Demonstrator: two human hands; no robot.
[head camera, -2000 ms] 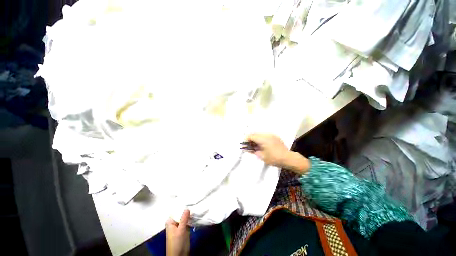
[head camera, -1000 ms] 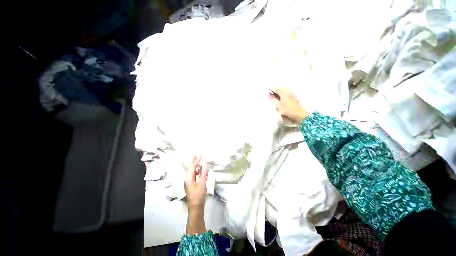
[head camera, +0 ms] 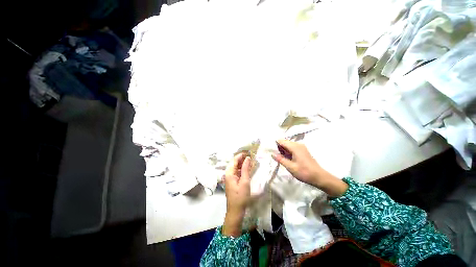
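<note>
A white garment hangs over the front table edge towards my lap; its upper part is overexposed and merges with the large white garment heap. My left hand is at the garment's left side, fingers bent, with cloth at the fingertips. My right hand is just right of it, closed around small dark snips, its fingertips at the garment. The snips' tips and any thread ends are too small or too bright to make out.
A second pile of white garments lies at the right, edges hanging over the table. At the left stand a grey bin and dark blue-grey cloth. The dark apron with its orange edge is at the bottom.
My right hand has come down from the heap towards my body. My left hand has moved right, close beside it. Both now meet at the garment near the front edge.
</note>
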